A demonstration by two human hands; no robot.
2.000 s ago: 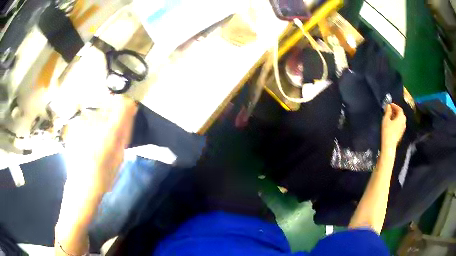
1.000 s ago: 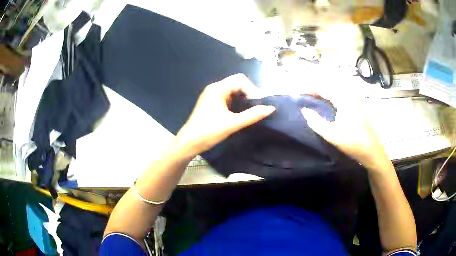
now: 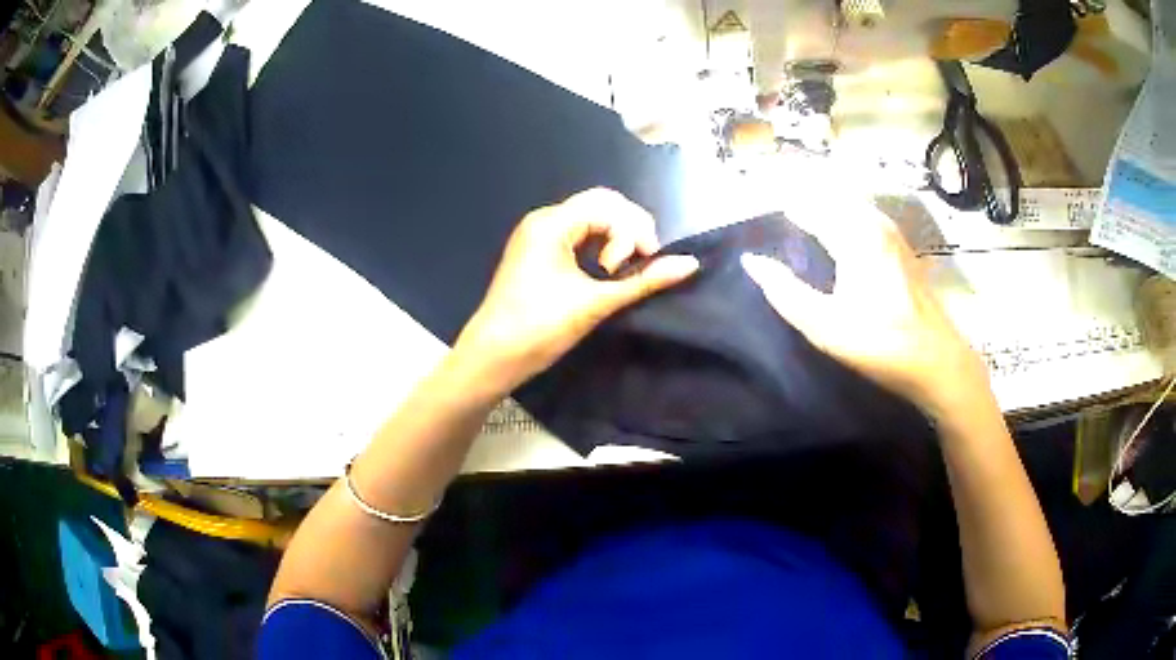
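A dark smaller garment piece (image 3: 696, 348) lies across the table's front edge, over the lower end of a large dark garment panel (image 3: 400, 155). My left hand (image 3: 574, 277) pinches the piece's upper edge between thumb and fingers. My right hand (image 3: 858, 303) holds the same edge further right, its thumb on top; its fingers are washed out by glare. The small metal parts near the needle (image 3: 787, 110) are just beyond the hands, too bright to make out.
Black-handled scissors (image 3: 967, 148) lie right of the machine parts. A paper sheet (image 3: 1141, 194) is at the far right. Dark and white waiting pieces (image 3: 174, 245) drape at the left. Ruler tape (image 3: 1064, 346) runs along the front edge. A yellow bar (image 3: 194, 516) is below left.
Two seconds ago my right hand was blurred near the scissors and my left hand was on dark cloth beside the table. Since one second ago both hands hold the piece, which has shifted slightly.
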